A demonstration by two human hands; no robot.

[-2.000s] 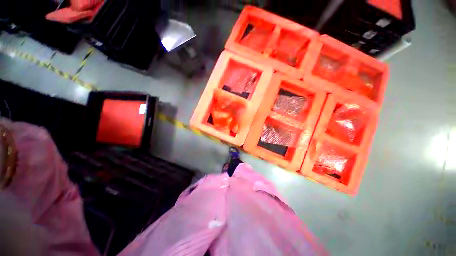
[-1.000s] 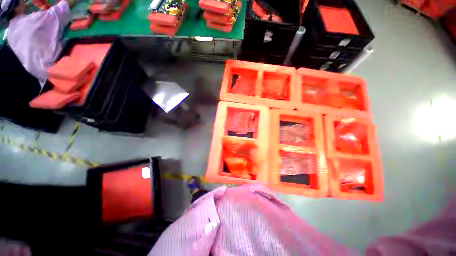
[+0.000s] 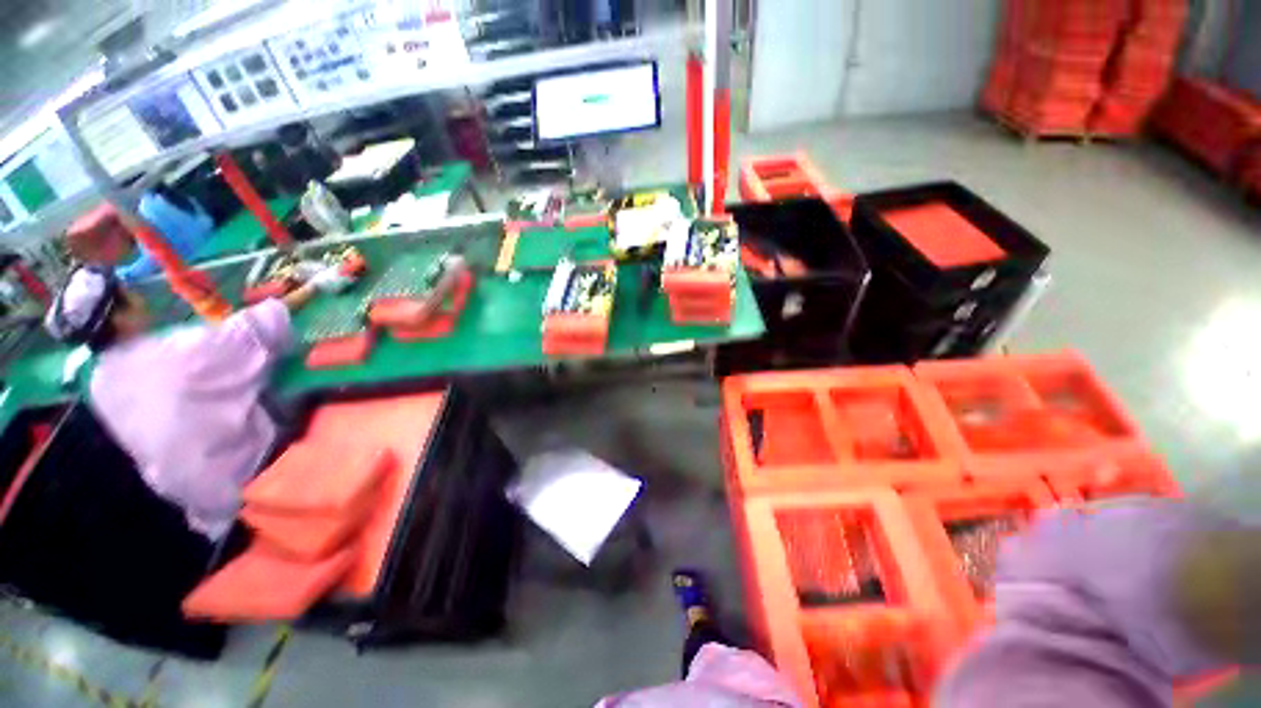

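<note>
Red-orange foam trays (image 3: 747,512) lie side by side at the lower right, each with two deep pockets. Crumpled clear bubble bags (image 3: 827,551) and dark patches show in some pockets. My right sleeve (image 3: 1079,595) reaches across the nearest trays and hides part of them. A blurred brownish shape at its outer end, by the right edge, may be my right hand (image 3: 1228,595); its fingers and any hold cannot be made out. My left hand is out of the picture.
Black bins (image 3: 947,277) with red foam stand behind the trays. A green bench (image 3: 470,325) holds circuit boards on red foam blocks (image 3: 574,332). A person (image 3: 194,394) works there at the left, beside black bins with foam pads (image 3: 315,505). A white-topped stool (image 3: 578,501) stands centre.
The view has lifted and turned, so the bench, person and monitor now show and the trays sit lower right. My right sleeve has come in over the trays.
</note>
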